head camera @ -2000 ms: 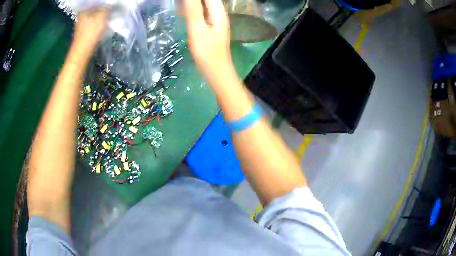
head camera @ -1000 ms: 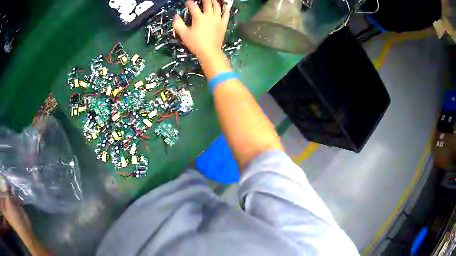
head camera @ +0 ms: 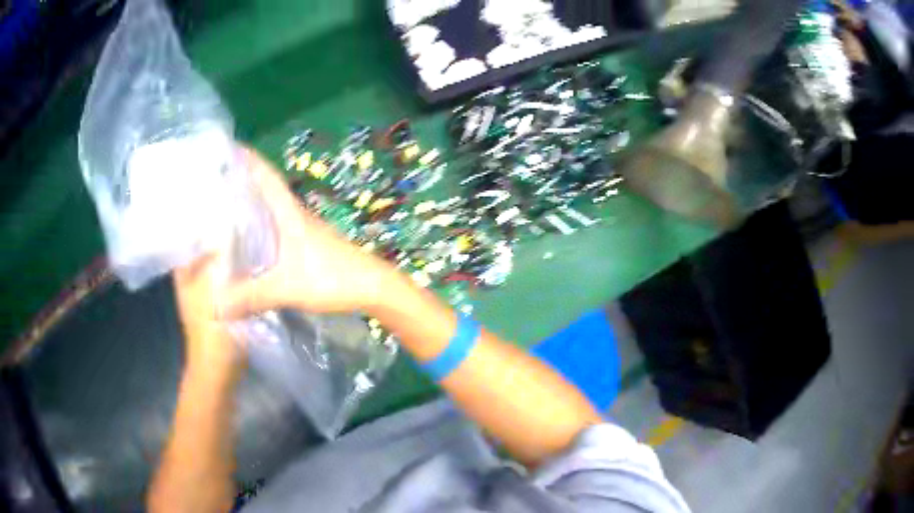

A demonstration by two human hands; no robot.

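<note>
A clear plastic bag (head camera: 150, 100) with a white content or label (head camera: 180, 190) is held at the left, above the bench. My right hand (head camera: 291, 245), with a blue band at the wrist, grips the bag from its right side. My left hand (head camera: 205, 291) holds it from below, partly hidden behind the right. The bag's loose end hangs down below the hands. Small circuit boards (head camera: 376, 200) with yellow parts lie in a pile behind my right forearm. A pile of black parts with leads (head camera: 541, 140) lies beside them. The picture is blurred.
A black tray (head camera: 456, 45) of white housings is at the top. A beige fume extractor hood (head camera: 692, 165) stands right of the piles. A black crate (head camera: 737, 321) is on the floor at right, near a blue surface (head camera: 581, 361). The green bench (head camera: 601, 255) edge runs diagonally.
The view has turned left. My right hand has left the black parts pile and now holds the bag with my left hand. The bag is raised from the lower left.
</note>
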